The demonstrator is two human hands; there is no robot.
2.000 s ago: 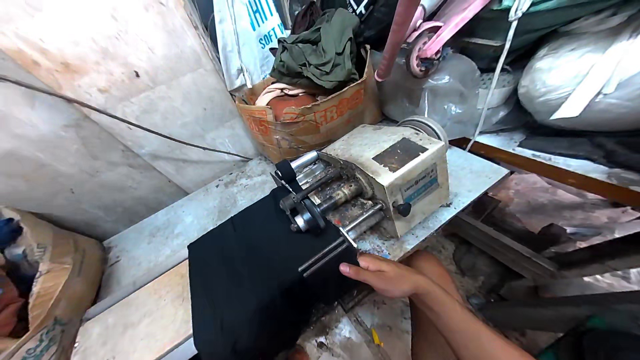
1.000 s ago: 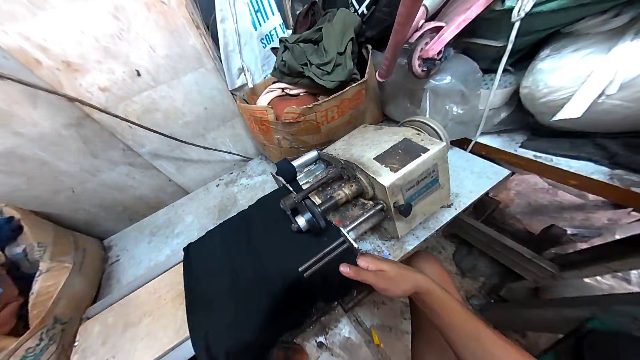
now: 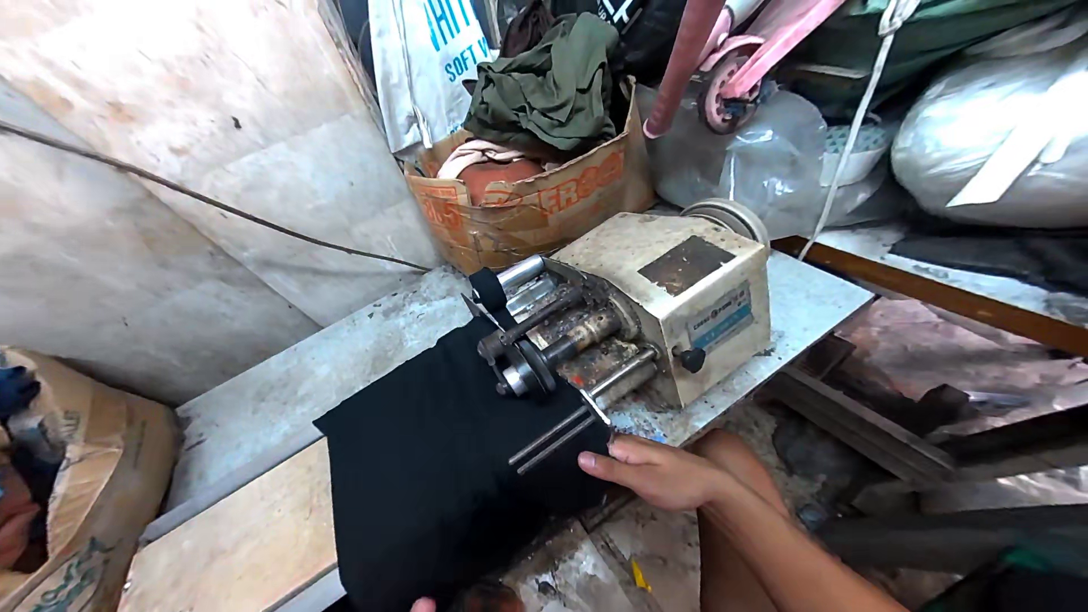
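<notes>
A beige fabric strip-cutting machine point(image 3: 671, 297) with metal rollers and a round blade point(image 3: 527, 370) stands on the bench. Black fabric point(image 3: 442, 476) runs through its rollers and hangs over the bench's near edge. A narrow black roll point(image 3: 488, 291) sits on the far roller's end. My right hand point(image 3: 659, 472) pinches the fabric's right edge between thumb and fingers, beside two thin metal guide rods point(image 3: 552, 440). Of my left hand point(image 3: 423, 604) only a fingertip shows at the bottom edge, by the fabric's lower edge; its grip is hidden.
Behind the machine stands a cardboard box point(image 3: 544, 208) of clothes, with a pink scooter point(image 3: 739, 85) and plastic bags beside it. A sack point(image 3: 110, 476) of cloth is at the left. A cable point(image 3: 212, 202) crosses the wall panel. Metal frame bars point(image 3: 858, 416) lie right of the bench.
The left edge of the black fabric has shifted and its upper left corner sits closer to the machine. The black roll looks thicker. My right hand stays at about the same place.
</notes>
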